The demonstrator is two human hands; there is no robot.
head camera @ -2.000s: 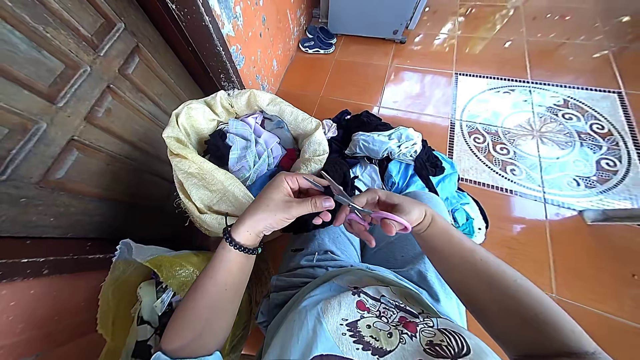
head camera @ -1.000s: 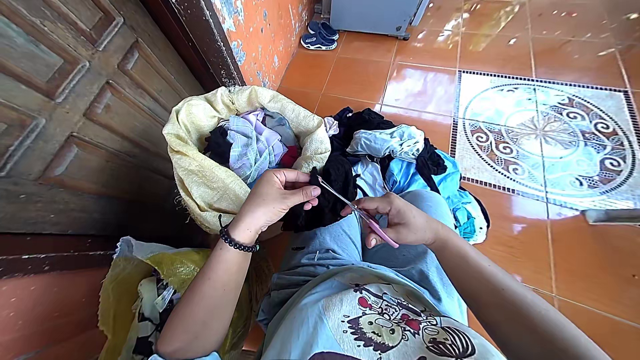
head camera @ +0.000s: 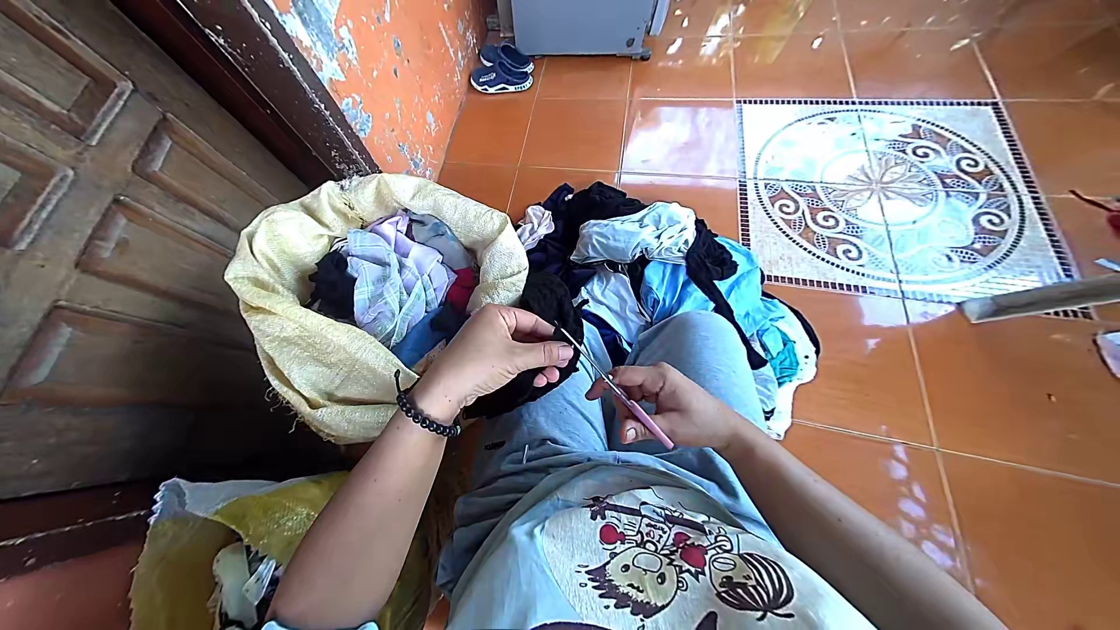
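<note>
My left hand (head camera: 503, 354), with a black bead bracelet at the wrist, pinches a black cloth (head camera: 549, 302) over my lap. My right hand (head camera: 669, 407) holds scissors (head camera: 643, 416) with pink handles. Their blades point up and left, to the cloth by my left fingertips; whether they cut into it cannot be told. Just left of my hands stands a rolled-down woven sack (head camera: 297, 350) with folded plaid, lilac, red and dark clothes (head camera: 394, 276) inside. Past my knees lies a pile of black, white and light blue clothes (head camera: 731, 284).
A second yellow sack (head camera: 179, 560) with scraps in it is at the lower left, below a wooden door (head camera: 96, 271). Blue clogs (head camera: 503, 77) sit by the orange wall (head camera: 394, 79). A grey appliance (head camera: 577, 26) stands at the top. A piece of wood (head camera: 1041, 297) lies at the right.
Two seconds ago the scissors' blades were spread and both hands were close together; now the blades look nearly closed, and more black cloth hangs beneath my left hand.
</note>
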